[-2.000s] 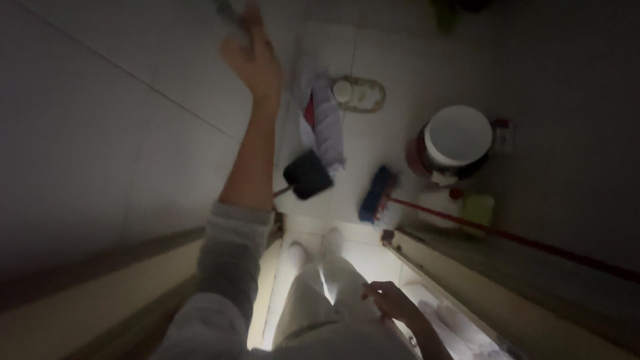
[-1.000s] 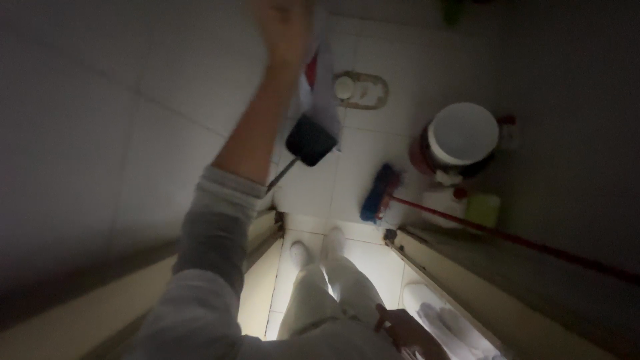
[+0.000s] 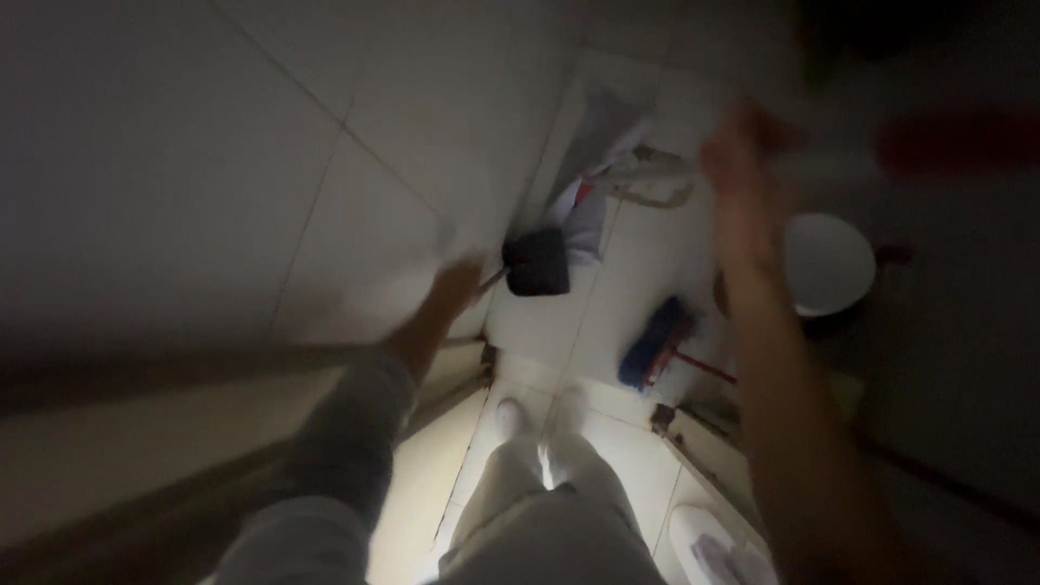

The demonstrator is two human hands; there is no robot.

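Note:
My left hand is blurred and low at the left wall, beside the handle of a black dustpan; whether it grips the handle is not clear. The dustpan lies at the lower end of a crumpled grey cloth with a red patch. My right hand reaches forward, blurred, above a white bucket; its fingers are too smeared to read. A long red blurred object shows to its right. The broom head with blue bristles rests on the tiles, its red handle passing behind my right forearm.
An oval tray lies on the floor beyond the cloth. Door frame edges flank my legs on both sides. My feet stand at the threshold, and a white shoe is at the lower right. The scene is dim.
My left hand has come down from the upper wall to near the dustpan handle. My right hand has risen from beside my leg to above the bucket. The red blurred object has appeared at the right.

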